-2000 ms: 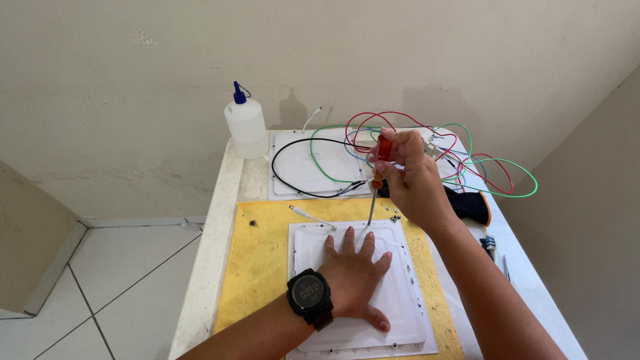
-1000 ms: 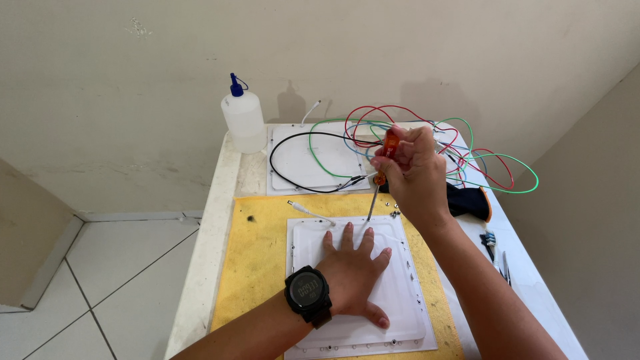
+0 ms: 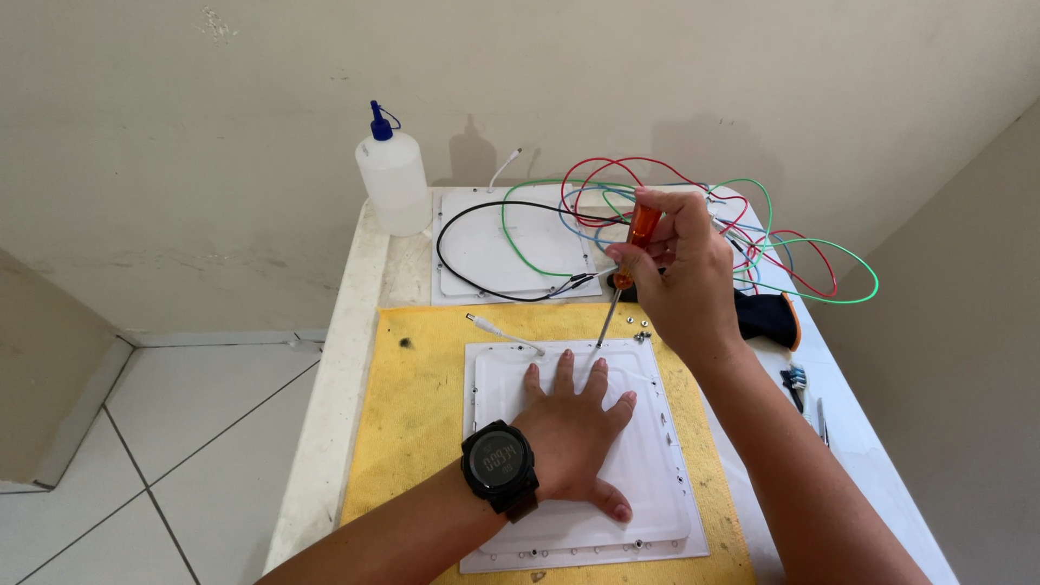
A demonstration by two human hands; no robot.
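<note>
A white square panel [image 3: 520, 520] with small screws and holes around its border lies on a yellow cloth [image 3: 390, 422]. My left hand [image 3: 573, 435], with a black digital watch on the wrist, rests flat on the panel, fingers spread. In my right hand [image 3: 682, 276] is a screwdriver [image 3: 640, 231] with an orange translucent handle, held tilted. Its metal tip meets the panel's far edge at a screw, just beyond my left fingertips. A white cable with a barrel plug [image 3: 483, 324] comes from the panel's far side. Several loose nuts or screws [image 3: 642, 335] lie on the cloth beside the far right corner.
Behind the cloth lies a second white panel [image 3: 475, 244], crossed by black and green leads. A plastic bottle [image 3: 393, 183] with a blue cap stands at the back left. Tangled coloured wires [image 3: 812, 244], a black fabric item [image 3: 764, 319], a brush [image 3: 796, 378] and tweezers [image 3: 822, 421] are on the right.
</note>
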